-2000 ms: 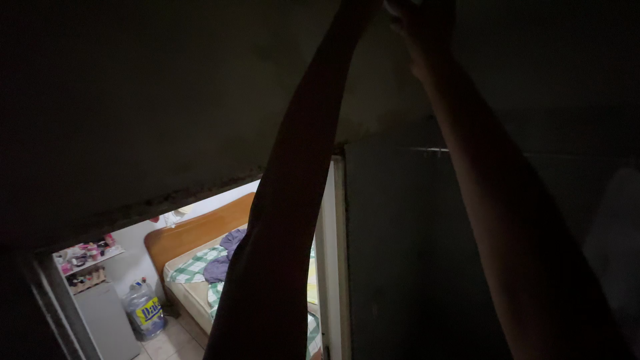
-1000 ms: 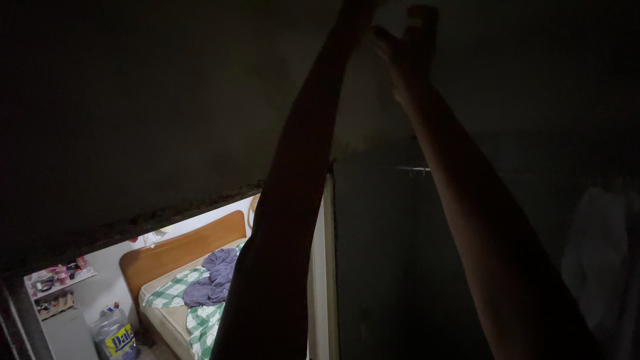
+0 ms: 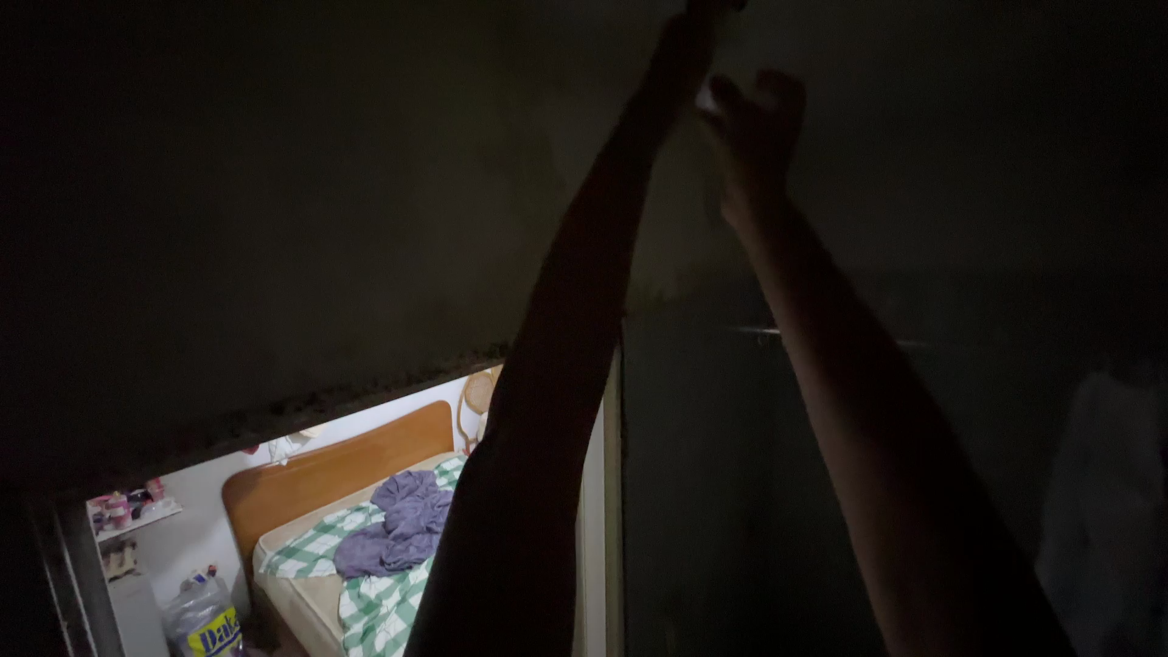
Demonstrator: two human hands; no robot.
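Both of my arms reach up against a dark wall (image 3: pixel 347 228) above a doorway. My left hand (image 3: pixel 698 23) is at the top edge of the view, mostly cut off and in deep shadow; what its fingers touch or hold cannot be made out. Lower and to the right of it is my right hand (image 3: pixel 753 119), with its fingers bent and a small pale thing (image 3: pixel 705 97) showing at the fingertips. What that thing is, and how firmly the fingers close on it, is too dark to tell.
Through the doorway, a bed with a wooden headboard (image 3: pixel 342 452) bears a green checked sheet (image 3: pixel 383 598) and a crumpled purple cloth (image 3: pixel 401 525). A large plastic bottle (image 3: pixel 205 616) and a shelf (image 3: pixel 141 520) with small items stand left. A pale door frame (image 3: pixel 600 538) runs beside my left arm.
My right hand has come down and apart from my left hand, which stays high. The view has shifted somewhat.
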